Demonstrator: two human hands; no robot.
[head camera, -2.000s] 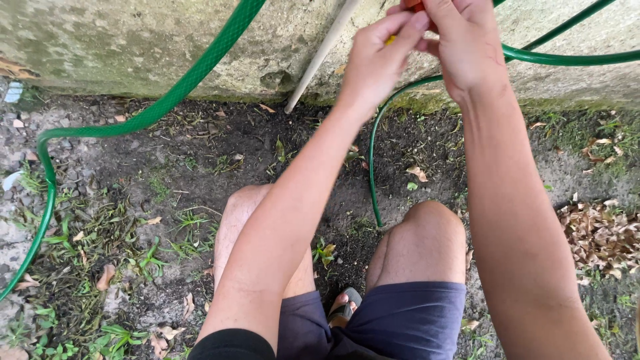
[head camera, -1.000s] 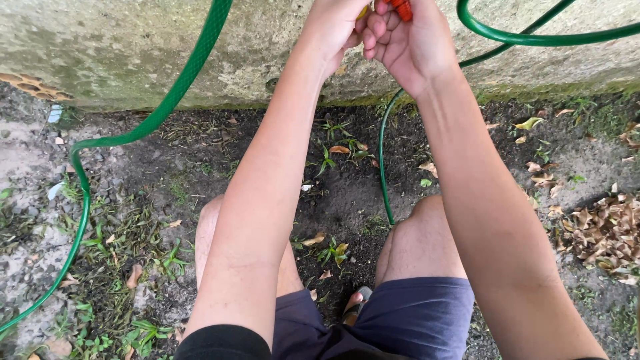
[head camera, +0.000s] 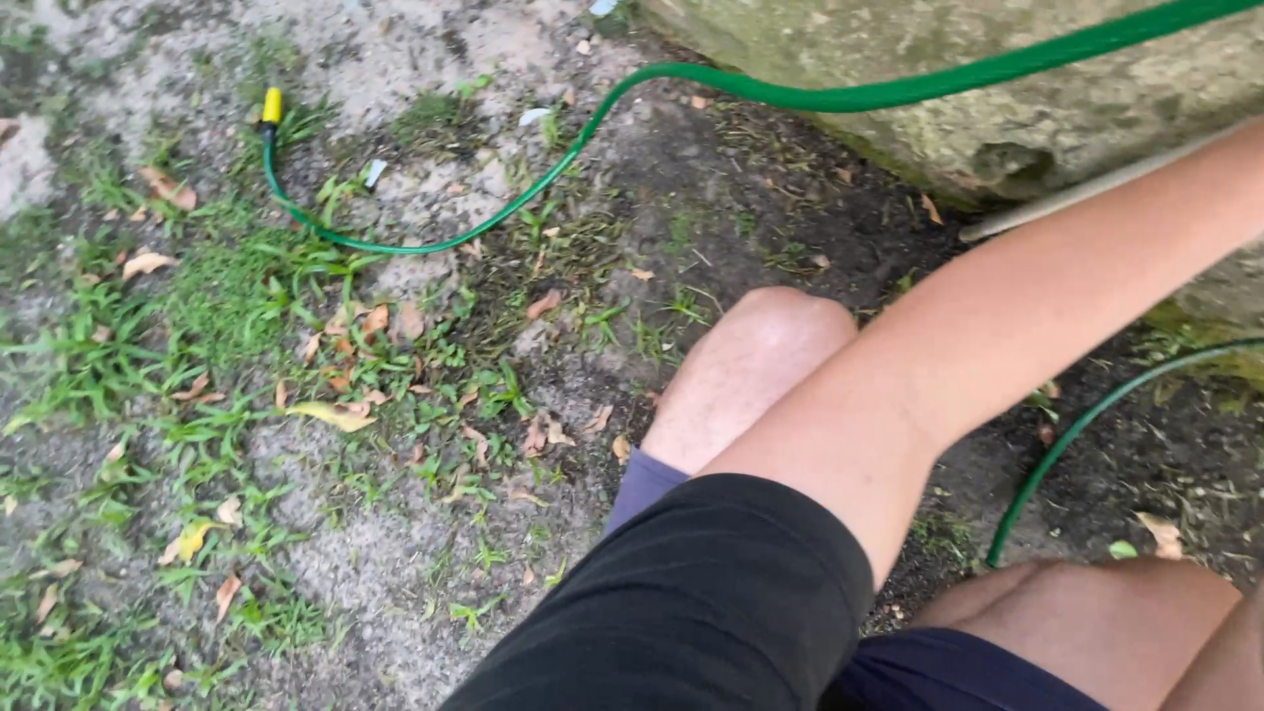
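Observation:
Neither of my hands shows in the head view now. My left forearm runs up to the right and leaves the frame at the right edge, so what that hand holds is hidden. Only a sliver of what appears to be my right arm shows at the lower right edge. A green garden hose (head camera: 839, 97) comes in from the top right, bends down over the soil and curls left. It ends in a yellow and black hose connector (head camera: 272, 107) lying on the ground. Another stretch of green hose (head camera: 1071, 434) curves down beside my right knee.
A mossy concrete wall (head camera: 987, 79) fills the upper right. A pale pole (head camera: 1066, 199) rests at its base, partly behind my forearm. Patchy grass (head camera: 237, 276), bare soil and dry leaves (head camera: 341, 415) cover the ground to the left of my knees.
The view has swung far to the left. Both hands, seen at the wall's top edge before with something red and yellow, are out of frame. The hose's connector end has come into view.

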